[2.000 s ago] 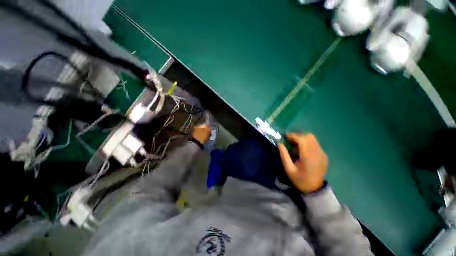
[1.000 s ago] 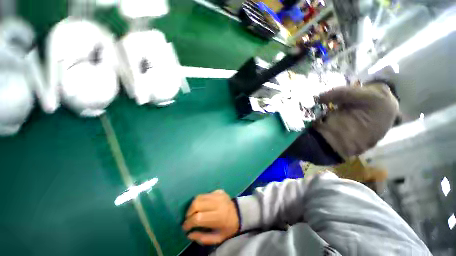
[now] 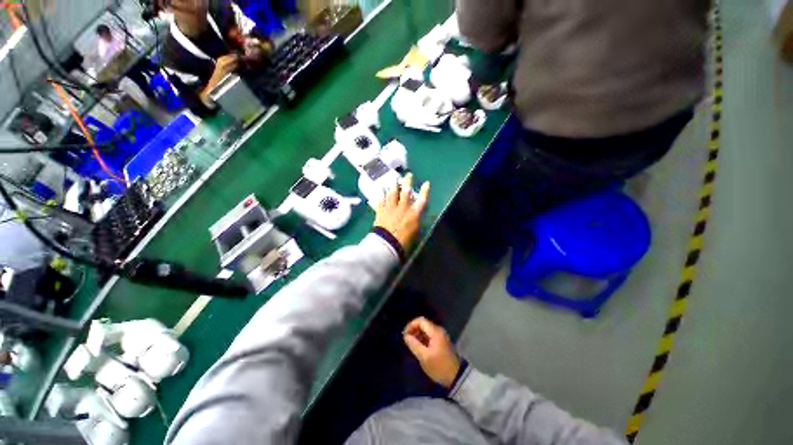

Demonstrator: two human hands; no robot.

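My left hand (image 3: 402,213) reaches over the bench from the lower left. Its fingers are spread, and its fingertips overlap the near side of a white security camera (image 3: 376,173); I cannot tell if they grip it. Two more white cameras, one with a dark round patch (image 3: 329,205) and one behind it (image 3: 358,142), lie beside it. My right hand (image 3: 432,349) is below the bench edge, over the dark gap, with its fingers curled; whether it holds something small is unclear.
A silver screw feeder (image 3: 243,228) and black electric screwdriver (image 3: 187,278) are left of my sleeve. White units (image 3: 130,365) lie lower left, others (image 3: 422,104) beyond. A standing person (image 3: 609,69) and blue stool (image 3: 583,243) are right; another person works across the bench.
The view has swung along the bench, bringing the feeder, screwdriver and camera row into sight. Both my hands now show; one second ago only one showed, resting at the bench edge.
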